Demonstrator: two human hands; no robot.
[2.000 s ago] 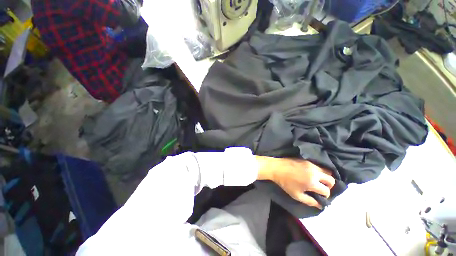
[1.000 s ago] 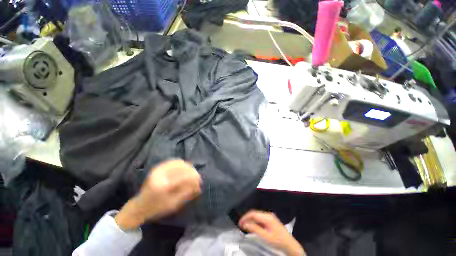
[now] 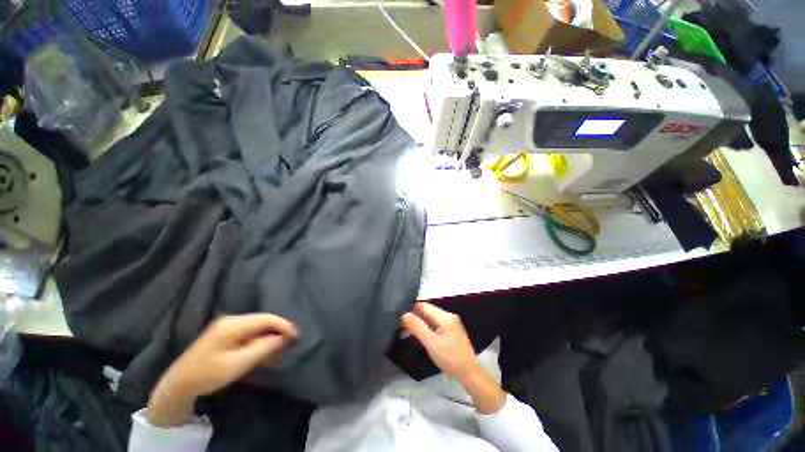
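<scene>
A large dark grey garment [image 3: 327, 229] lies spread on the white table left of the sewing machine [image 3: 583, 115] and hangs over the front edge onto the lap. My left hand [image 3: 229, 349] is over the garment's lower left part, slightly blurred; its fingers are bent, and whether they pinch cloth is unclear. My right hand [image 3: 437, 331] is at the garment's lower right edge, by the table edge, with the cloth edge at its thumb and fingertips. The garment's right edge lies beside the bright lamp spot under the machine's left end.
Scissors with green and yellow handles [image 3: 572, 228] lie on the machine bed. A pink thread cone [image 3: 460, 26] stands behind the machine head. A gold-yellow bundle [image 3: 728, 199] is at the right. A blue basket [image 3: 146, 26] and clear plastic bag [image 3: 75, 88] are at the back left.
The view has swung right to the machine. The garment's right part now lies flatter, reaching the needle area. My right hand has come to the garment's edge; my left hand has moved lower left over it.
</scene>
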